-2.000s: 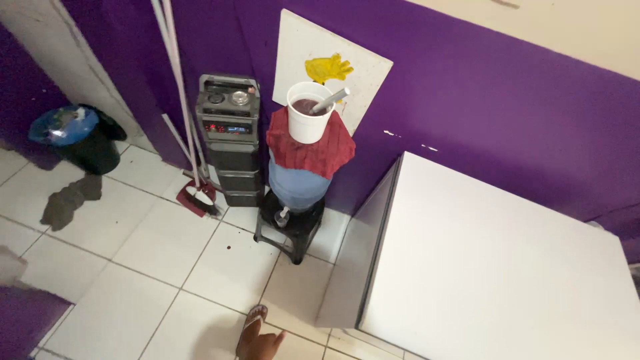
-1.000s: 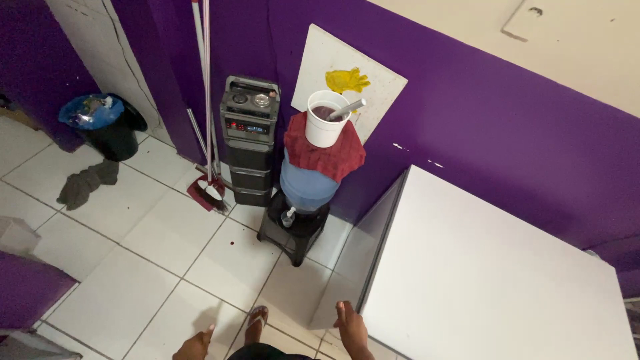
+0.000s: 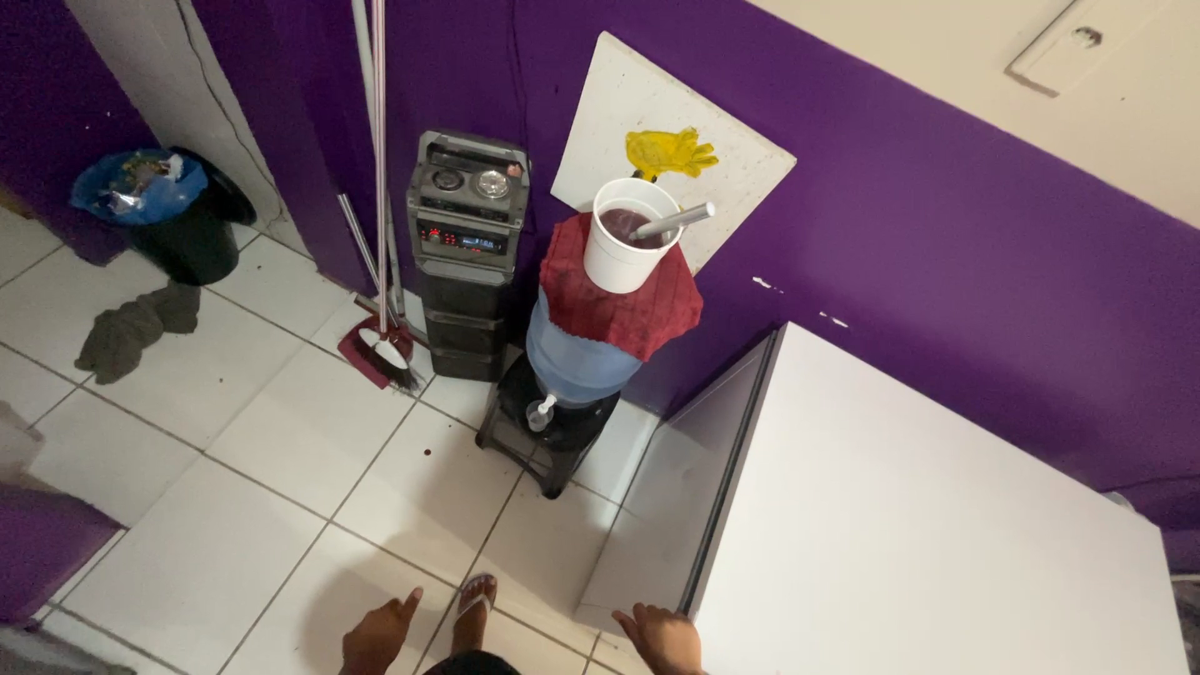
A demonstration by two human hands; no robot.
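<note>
My left hand (image 3: pixel 380 635) hangs above the floor tiles at the bottom, thumb apart, holding nothing. At the near left edge of the white-topped chest or cabinet (image 3: pixel 900 525) is my right hand (image 3: pixel 661 637), with nothing seen in it; whether it touches the edge is unclear. A white plastic tub (image 3: pixel 621 262) holds dark reddish liquid and a grey-handled utensil (image 3: pixel 680 220) leaning right. It sits on a red cloth (image 3: pixel 572 281) draped over a blue water jug (image 3: pixel 577 366). The jug, with a white tap (image 3: pixel 547 403), rests on a black plastic stool (image 3: pixel 553 473).
A tall black speaker (image 3: pixel 464 272) stands left of the jug, beside a broom (image 3: pixel 382 347) and red dustpan (image 3: pixel 361 361). Further left are a bin with a blue bag (image 3: pixel 178 225) and a dark rag (image 3: pixel 141 328). A white board (image 3: pixel 741 173) with a yellow glove (image 3: pixel 666 150) leans on the wall.
Two seconds ago only one hand showed at the bottom; both are in view now. Since one second ago, they have changed little. The tub and cloth have stayed on the jug.
</note>
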